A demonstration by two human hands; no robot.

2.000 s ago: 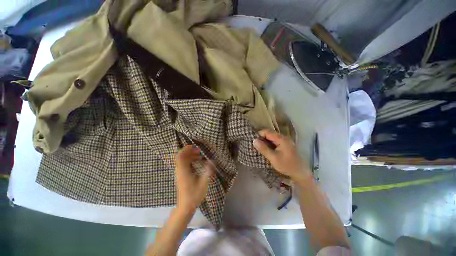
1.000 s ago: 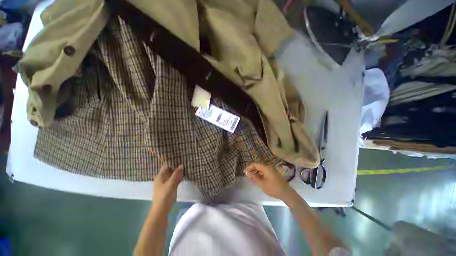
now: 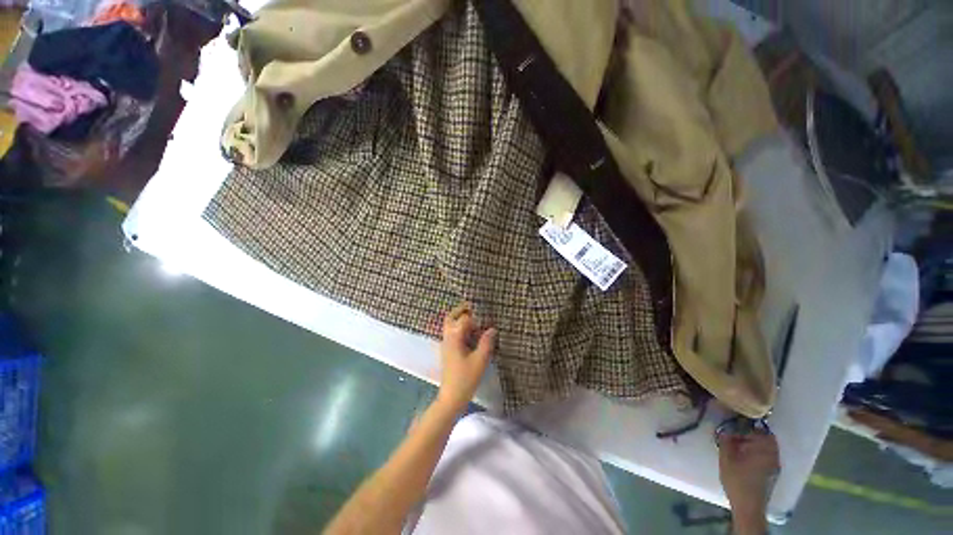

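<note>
The checked cloth [image 3: 397, 230] lies spread on the white table, its lower edge along the table's near edge. My left hand [image 3: 465, 350] is at that edge, thumb and forefinger on or just over the cloth; whether it pinches the cloth is unclear. My right hand [image 3: 749, 460] is at the shears' handles [image 3: 742, 426] at the right; the fingers are blurred and partly hide them, so the grip cannot be told. The blade [image 3: 789, 340] points away from me. A cream card [image 3: 560, 199] and a white printed tag [image 3: 583, 254] lie on the check beside the dark band [image 3: 564, 120].
The tan coat [image 3: 679, 136] is heaped beyond the band, with a sleeve end [image 3: 256, 131] at the left. A small dark looped tool [image 3: 684, 423] lies left of my right hand. An iron-like dark object [image 3: 846, 157] stands at the far right. Blue crates [image 3: 19, 413] are at lower left.
My right hand has left the cloth and moved right to the shears' handles. My left hand stays by the cloth's near edge. The view has turned, and the tags, covered at first, lie exposed.
</note>
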